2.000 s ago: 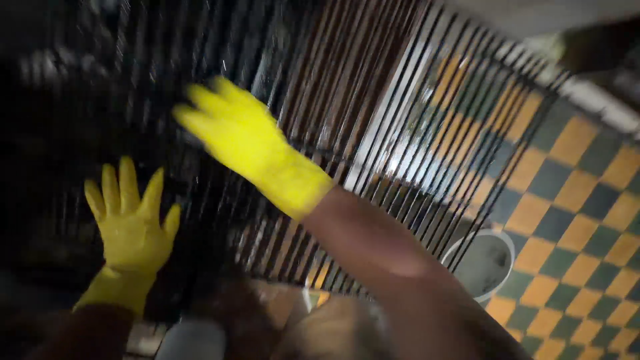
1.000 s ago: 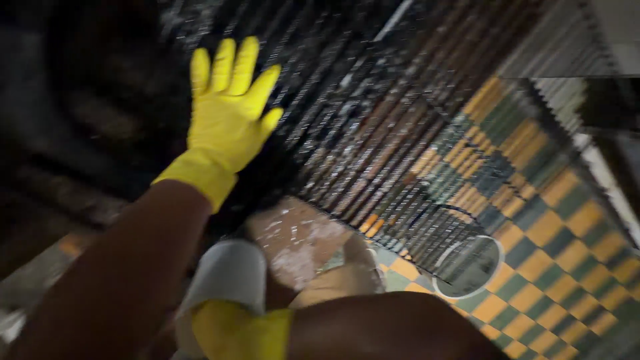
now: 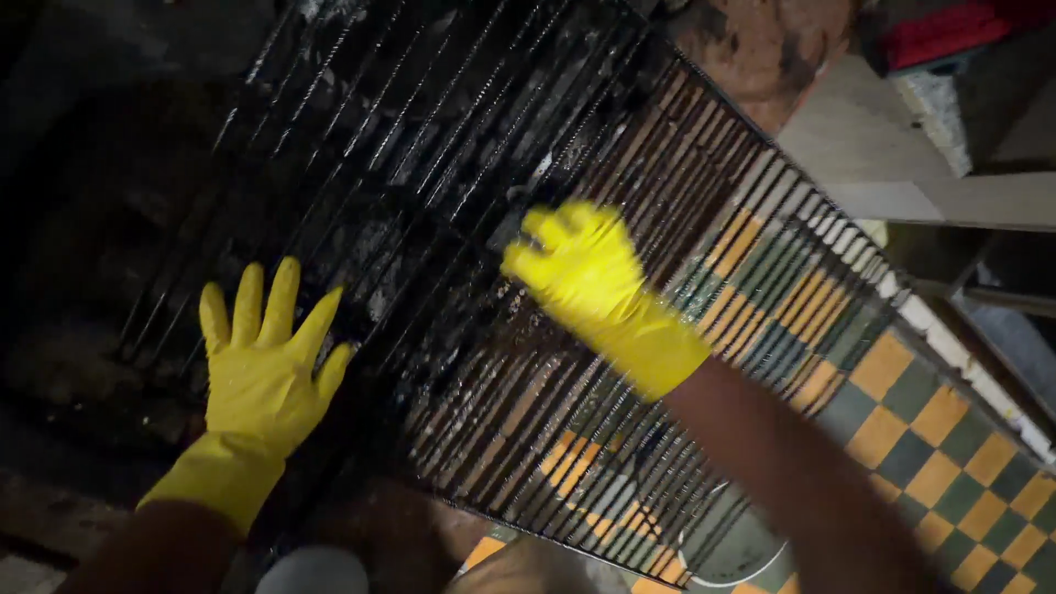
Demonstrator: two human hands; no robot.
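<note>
A large wire grill grate (image 3: 701, 190) with thin parallel bars lies wet over a dark, blackened area and reaches out above the tiled floor. My left hand (image 3: 268, 371), in a yellow rubber glove, rests with its fingers spread on the left part of the grate. Near the grate's middle, my right hand (image 3: 582, 268) wears the same kind of glove, its fingers curled and blurred. Whether it holds anything under the fingers cannot be told.
A round container with a white rim (image 3: 734, 544) stands on the checkered tile floor (image 3: 932, 445), partly behind the grate. A white rounded object (image 3: 312, 571) is at the bottom edge. At the upper right are a red item (image 3: 949, 33) and a pale ledge (image 3: 874, 140).
My right hand, low by the white rounded object one second ago, is now over the middle of the grate with its fingers curled. My left hand still has its fingers spread. The view has shifted.
</note>
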